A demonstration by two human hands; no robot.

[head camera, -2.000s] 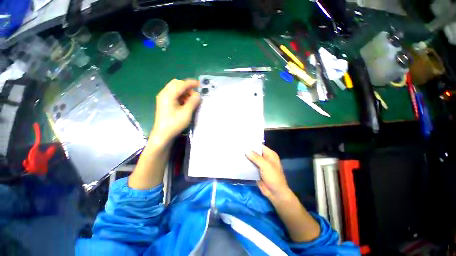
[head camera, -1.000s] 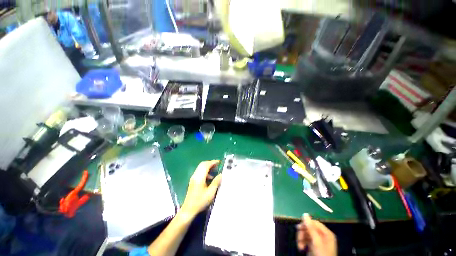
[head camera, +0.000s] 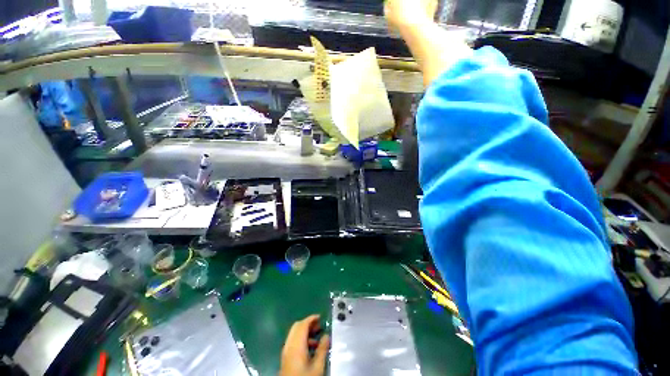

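Note:
A grey tablet back cover (head camera: 372,339) lies at the bottom centre of the green bench, with black discs at its upper left corner. A clear film edge shows around it. My left hand (head camera: 304,348) is beside its left edge, fingers curled; whether it holds something small cannot be told. A second grey cover (head camera: 192,339) lies at the lower left, with black discs at its corner. My right arm is stretched up over the bench. My right hand (head camera: 416,16) is at the top edge by the overhead shelf, partly cut off; its grip is not visible.
Small clear cups (head camera: 247,269) stand behind the covers. Black panels (head camera: 316,208) stand at the bench's back beside a blue tray (head camera: 112,195). Pale yellow sheets (head camera: 360,95) hang from the shelf (head camera: 220,55). My right sleeve (head camera: 514,213) hides much of the right side.
The view has tilted up. My right hand has left the cover and risen to the shelf. My left hand stays by the cover, which now rests on the bench.

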